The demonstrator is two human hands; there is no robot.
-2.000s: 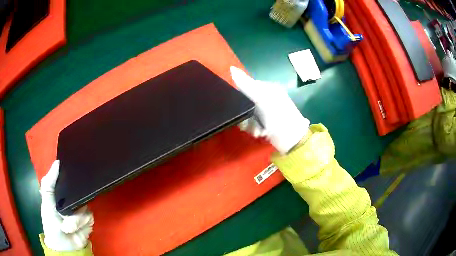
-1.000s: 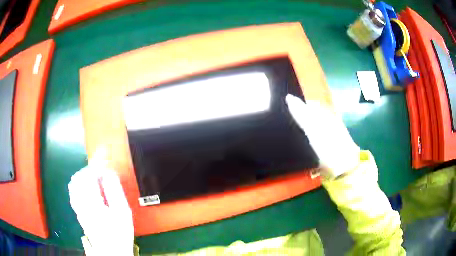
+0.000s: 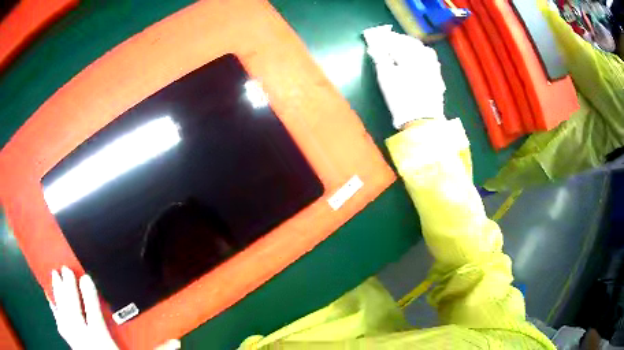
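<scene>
The tablet (image 3: 198,184) lies screen up on the red-orange foam pad (image 3: 308,89), with lights and a dark head shape reflected in its glossy black face. A small barcode label (image 3: 126,314) is at its lower left corner. My left hand (image 3: 79,311), white-gloved and cut off by the lower edge, rests at the tablet's lower left edge, fingers slightly apart. My right hand (image 3: 408,78), also gloved, is on the green mat right of the pad, fingers bunched. A white edge shows at its fingertips; glove or wiping cloth, I cannot tell.
The blue tape dispenser (image 3: 431,15) stands just beyond my right hand. Stacked foam pads (image 3: 506,75) with a grey tablet (image 3: 540,34) on top are at the right. Another person's yellow sleeve (image 3: 595,82) is beside them. More foam pads show at the left corners.
The tablet, earlier held tilted in both hands, now lies on the pad. My right hand has moved off it to the mat, where the white cloth lay. The view has turned.
</scene>
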